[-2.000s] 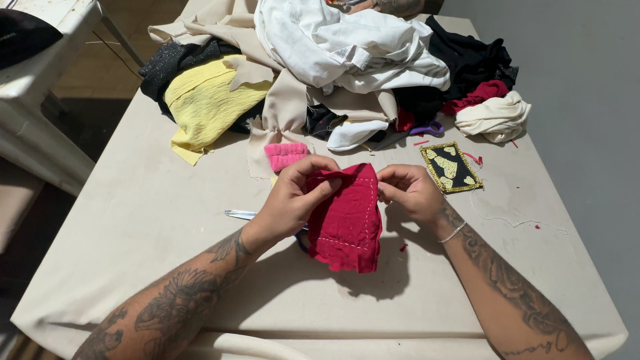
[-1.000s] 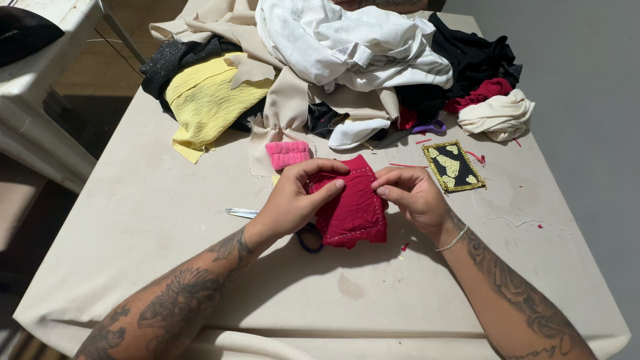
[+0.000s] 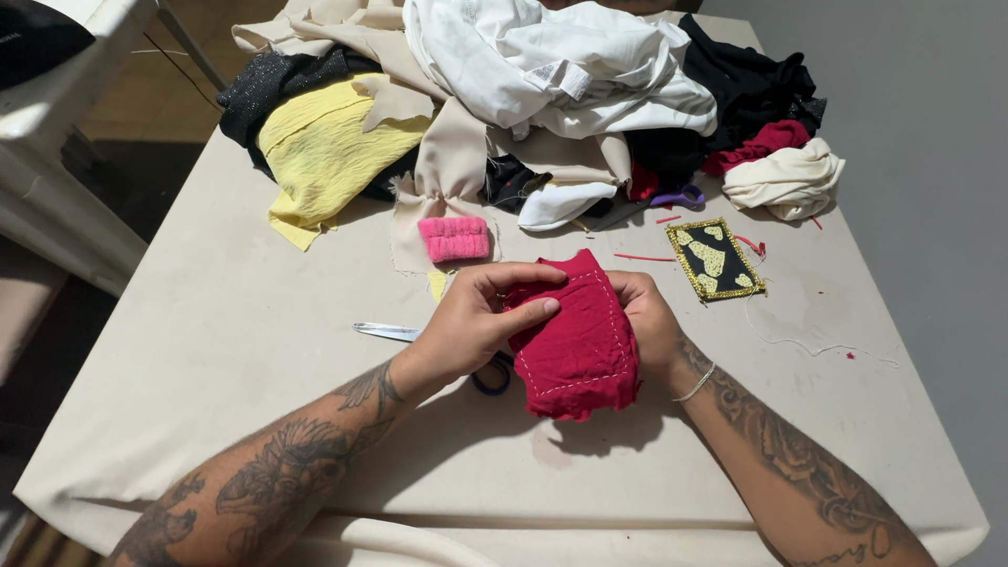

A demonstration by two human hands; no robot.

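A red fabric piece (image 3: 579, 339) with a running line of white stitches near its edges is held up over the table. My left hand (image 3: 480, 315) pinches its upper left part, thumb on the front face. My right hand (image 3: 647, 319) grips its right edge, the fingers partly behind the cloth. Beneath my left hand lie scissors (image 3: 386, 331), their blade showing to the left and a dark blue handle loop to the right. A pink terry band (image 3: 454, 239) rests just beyond the cloth. To the right lies a black patch (image 3: 717, 260) with yellow shapes and a gold border.
Fabric heaps line the table's far side: yellow cloth (image 3: 339, 150), white cloth (image 3: 551, 63), black cloth (image 3: 748, 87) and a cream bundle (image 3: 787, 179). Purple-handled scissors (image 3: 679, 197) lie partly among them. A loose white thread (image 3: 819, 349) trails at right. A white side table (image 3: 71, 142) stands at left.
The red cloth has been turned and tilted in my hands, and its stitched face now shows more fully. My right hand has shifted from pinching the upper right corner to partly behind the right edge.
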